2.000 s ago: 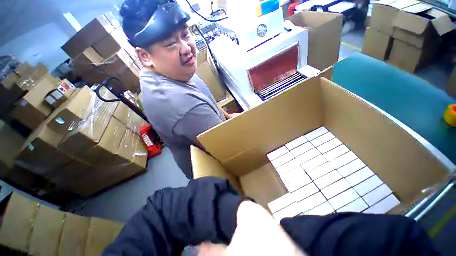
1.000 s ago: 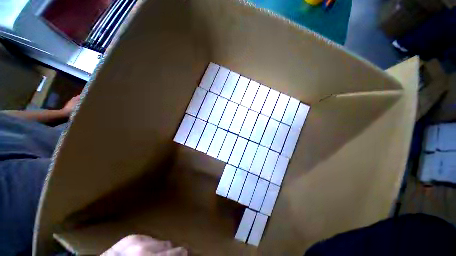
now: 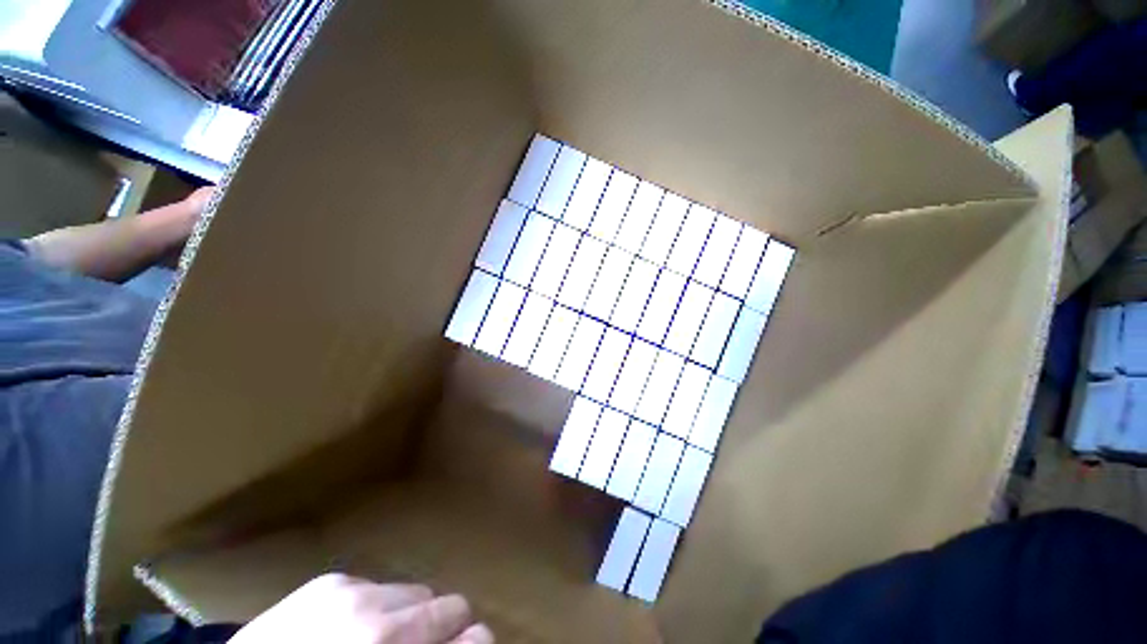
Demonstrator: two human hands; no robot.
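An open brown carton [image 3: 377, 252] fills the middle of the view, seen from above. Small white boxes [image 3: 604, 277] stand in tight rows on its floor, against the far and right walls. Two of them [image 3: 639, 554] are at the near end of the layout. Brown carton floor shows at the near left. My left hand [image 3: 365, 614], bare, is at the carton's near rim, its fingers together and bent; the picture's edge cuts it off and its grip is unclear. My right hand is not visible; a dark sleeve [image 3: 943, 585] shows at the lower right.
At left, another person's forearm [image 3: 120, 245] and grey clothing are beside the carton. A white machine with a reddish opening [image 3: 189, 44] is at the upper left. A green surface [image 3: 843, 28] lies beyond the carton. White boxes [image 3: 1113, 377] and brown cartons are at right.
The view has swung from the other person and machine to straight down into the carton. In the last second my left hand shows slightly more at the near rim; the white boxes keep their layout.
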